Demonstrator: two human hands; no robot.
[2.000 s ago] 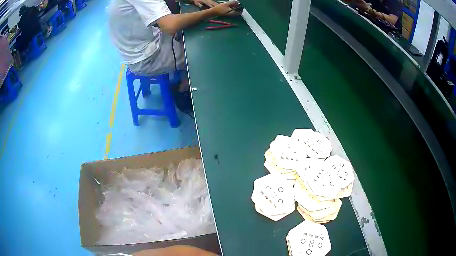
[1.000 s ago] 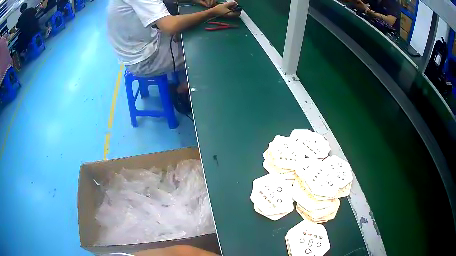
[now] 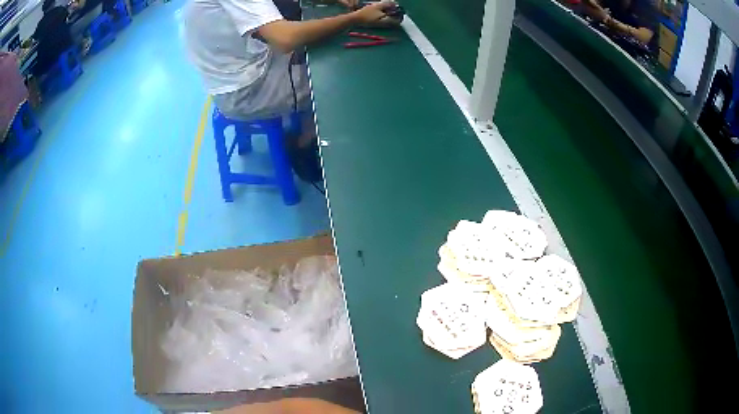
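Observation:
Stacks of cream-white hexagonal front covers (image 3: 535,287) lie close together on the dark green bench top (image 3: 397,178), beside the pale rail. They are printed with small circles and marks. One stack (image 3: 452,318) lies on the left side of the group. Another (image 3: 508,390) lies nearest me and is cut off by the bottom edge. Neither my left hand nor my right hand is in view. A bare part of my body shows at the bottom edge, over the box's near side; I cannot tell whether it is an arm or a leg.
An open cardboard box (image 3: 148,331) of clear crumpled film stands left of the bench. A worn white rail (image 3: 519,184) with an upright post (image 3: 491,65) borders the green conveyor (image 3: 583,162). Ahead, a person (image 3: 235,48) sits on a blue stool (image 3: 258,179), near red-handled pliers (image 3: 369,40).
The whole view has shifted slightly, so the bench, box and covers appear a little further right. The covers lie in the same arrangement. The seated person's arms have moved slightly.

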